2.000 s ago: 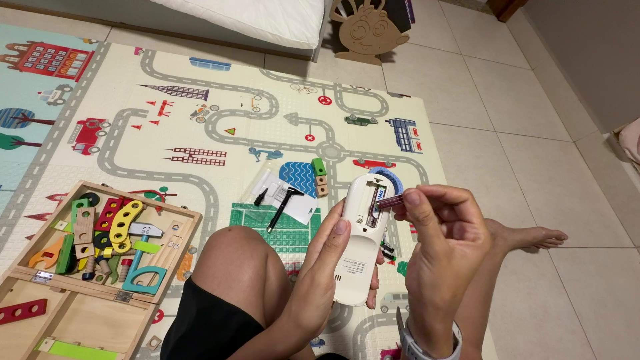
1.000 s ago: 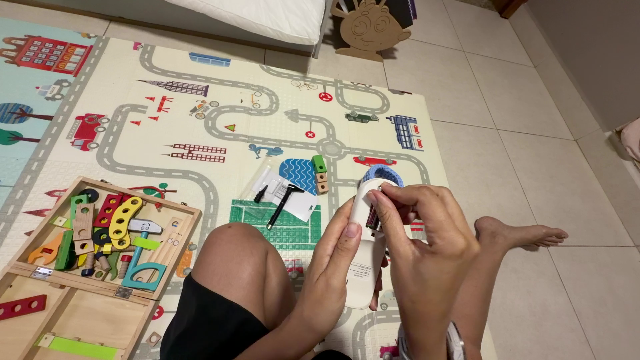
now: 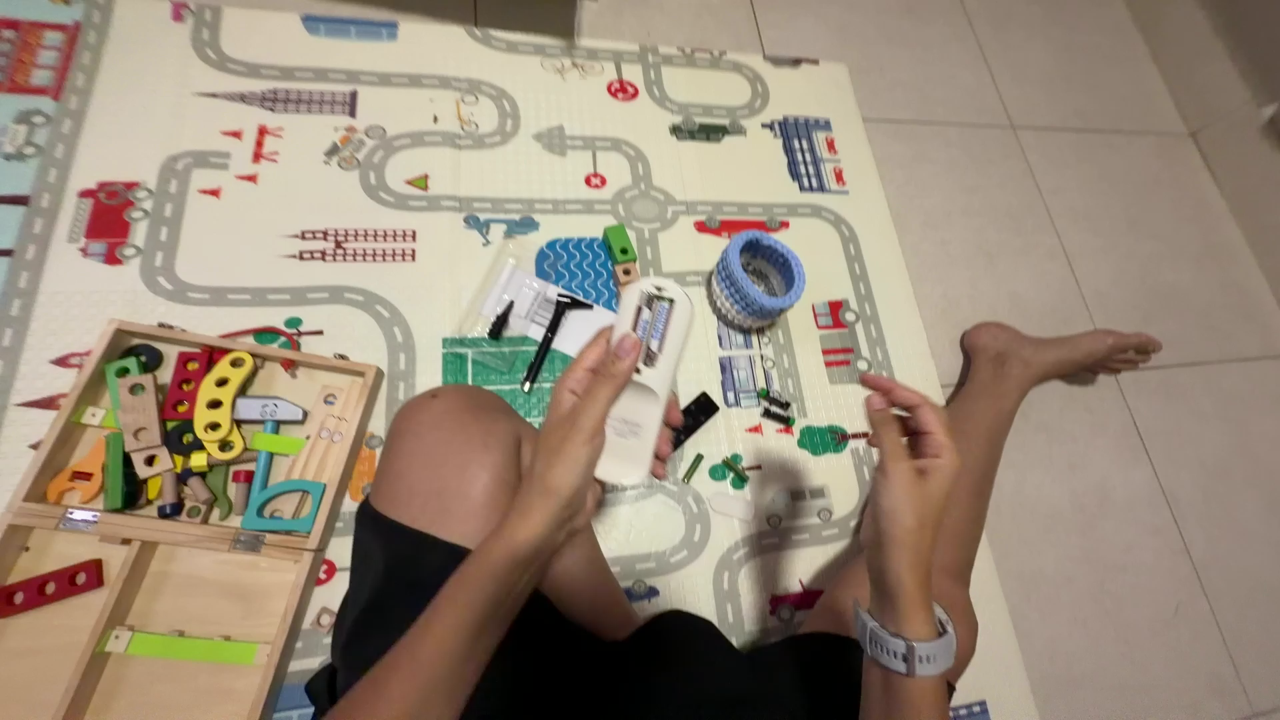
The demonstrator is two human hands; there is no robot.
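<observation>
My left hand (image 3: 580, 430) grips a white remote control (image 3: 640, 390), its back turned up. Two batteries (image 3: 655, 322) lie side by side in its uncovered compartment. To the right, my right hand (image 3: 912, 440) hovers over the play mat, fingers apart, with nothing visible in it. Between the hands lie a black remote (image 3: 694, 418), dark batteries (image 3: 775, 407), green-gold batteries (image 3: 735, 470) and a small white cover (image 3: 731, 505), all on the mat.
A blue and white woven basket (image 3: 757, 280) stands beyond the remote. A black tool (image 3: 549, 340) rests on white paper near toy blocks (image 3: 620, 250). At left is an open wooden toolbox (image 3: 345, 440) of toy parts. My bare foot (image 3: 1060, 352) extends right.
My right hand has drawn away from the remote's battery compartment to the right. Batteries in the compartment are now uncovered by my fingers. The view has shifted downward and closer.
</observation>
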